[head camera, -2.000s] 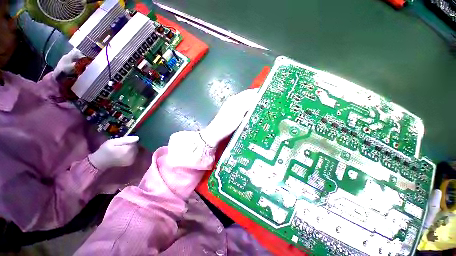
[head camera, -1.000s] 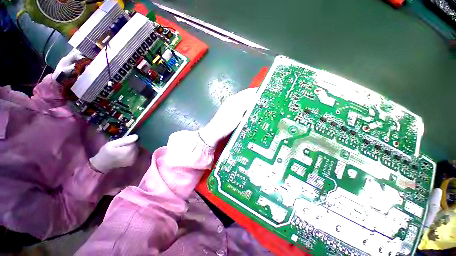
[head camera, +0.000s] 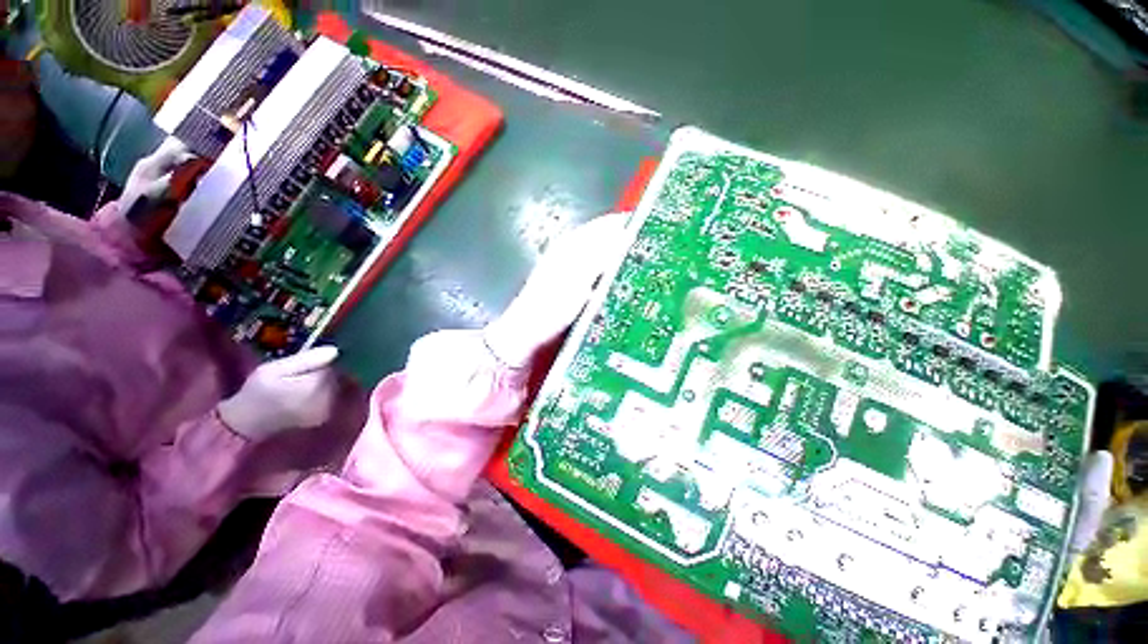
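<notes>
A large green power circuit board (head camera: 781, 390) is held solder side up above a red foam pad (head camera: 604, 541), its pale tracks glaring in the light. My left hand (head camera: 554, 292), in a white glove, grips the board's left edge; its fingertips are hidden at or under the edge. My right hand (head camera: 1093, 497), also white-gloved, is at the board's right edge; only a small part of the fingers shows and the rest is hidden.
At left, a person in a pink smock has both gloved hands at another board, component side up with long silver heat sinks (head camera: 271, 151), on a red pad (head camera: 466, 120). A fan (head camera: 141, 28) stands at upper left. A pale yellow sheet (head camera: 1108, 560) lies at right.
The whole view has shifted slightly, so the boards and my left hand sit a little further left. My grip on the board looks the same.
</notes>
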